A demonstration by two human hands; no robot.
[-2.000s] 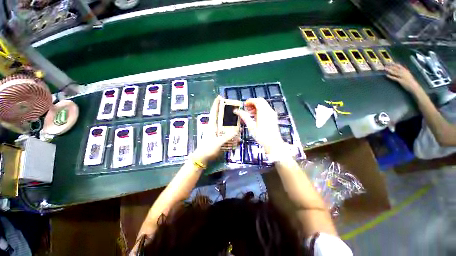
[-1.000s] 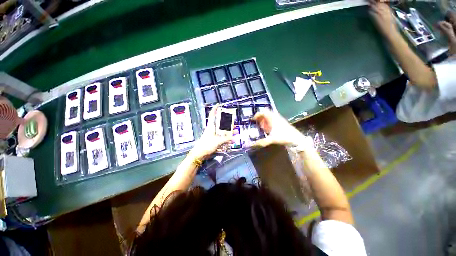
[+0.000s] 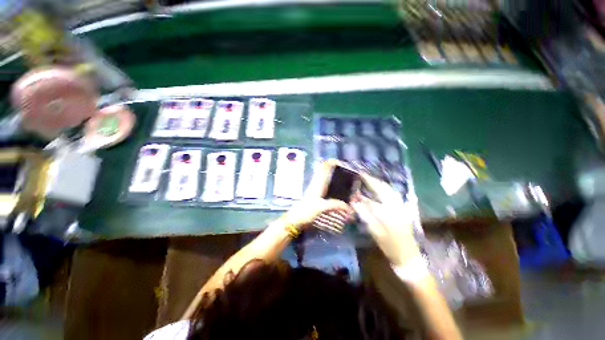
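The frame is blurred. My left hand [image 3: 317, 202] holds a keypad phone [image 3: 341, 184], its dark screen and keys facing up, over the lower left of the lens tray [image 3: 361, 136]. My right hand [image 3: 381, 209] is at the phone's right side, fingertips touching or close to its edge; whether they hold a small part cannot be told. To the left, the phone tray [image 3: 219, 147] holds two rows of phones lying face down, with one bare slot at the upper right. The hands cover the lens tray's lower part.
Pink fan [image 3: 54, 101] and a grey-white box [image 3: 73, 174] at left. White scrap [image 3: 455, 174] and yellow bits [image 3: 476, 163] right of the lens tray. Whitish bottle [image 3: 514, 201] at the right bench edge. Open carton [image 3: 504, 252] with clear film below. Blurred phones at upper right.
The view has shifted, so the trays sit further right. My right hand has come from beside the phone to its edge. The other worker's arm has left the view.
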